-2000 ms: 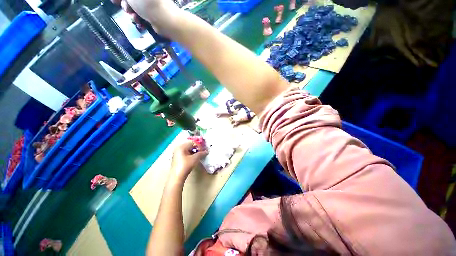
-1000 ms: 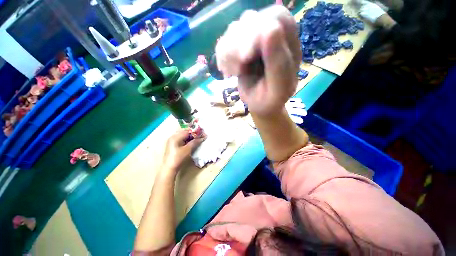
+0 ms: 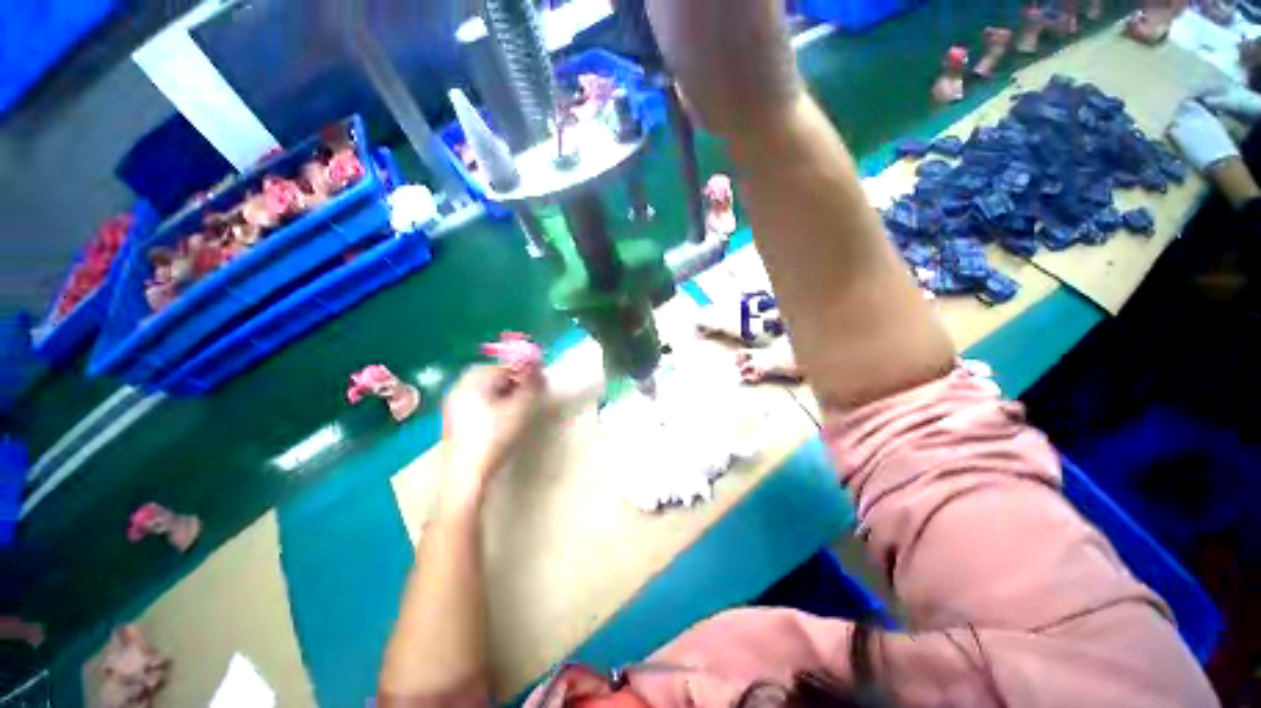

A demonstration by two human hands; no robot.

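My left hand [image 3: 481, 415] holds a figure piece with a pink-red top [image 3: 515, 354], left of the press and above the belt side of the cardboard sheet [image 3: 533, 581]. The green bench press [image 3: 611, 297] stands right of it, its head over a white ragged-edged pad [image 3: 678, 463]. No figure piece shows clearly under the press head. My right hand [image 3: 722, 56] is raised beside the press and cut off by the top edge; its fingers are not visible. Flesh-coloured pieces with navy bands [image 3: 761, 339] lie right of the press, partly behind my right forearm.
Joined figure pieces [image 3: 383, 392] stand spaced along the green belt [image 3: 297, 325]. Blue crates [image 3: 263, 297] with pink-red and tan parts are beyond it. A navy parts pile [image 3: 1030, 173] lies at the right, near another worker's gloved hand [image 3: 1206, 138]. Tan parts [image 3: 132, 667] lie lower left.
My left hand has moved away from under the press head to the left with the figure piece. My right hand has risen again to the top edge. The view has shifted.
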